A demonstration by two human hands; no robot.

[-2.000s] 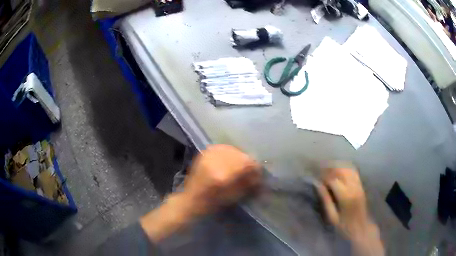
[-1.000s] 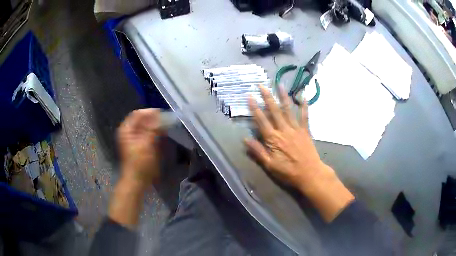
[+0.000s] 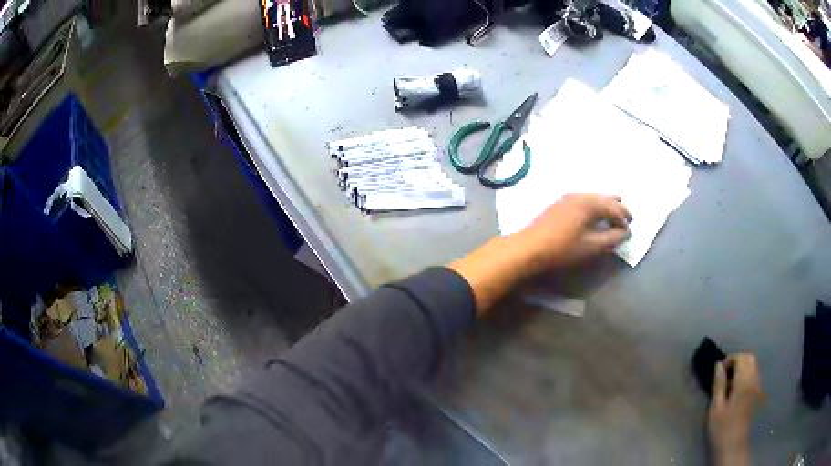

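My left hand [image 3: 583, 232] reaches across to the large spread of white interfacing sheets [image 3: 592, 150]; its curled fingers touch the sheets near their lower edge, and whether they grip one is unclear. My right hand [image 3: 740, 390] pinches the small black fabric piece [image 3: 705, 364] between thumb and finger at the right. A narrow pale strip [image 3: 567, 306], likely the template, lies on the table beside my left forearm. Folded white strips with dark ends [image 3: 401, 171] lie in a row left of the green-handled scissors [image 3: 492, 150].
A small roll with a black band [image 3: 437, 88] lies above the strips. A second white pile [image 3: 679, 105] overlaps the sheets. Black cut pieces [image 3: 817, 355] lie at the right edge. Dark bundles [image 3: 437, 20] and a smartphone [image 3: 289, 27] are at the far end. Blue bins [image 3: 68, 364] stand on the floor.
My left hand has moved from beyond the table's left edge onto the white sheets. My right hand has left the folded strips and taken hold of the black piece. The pale strip now lies on the table.
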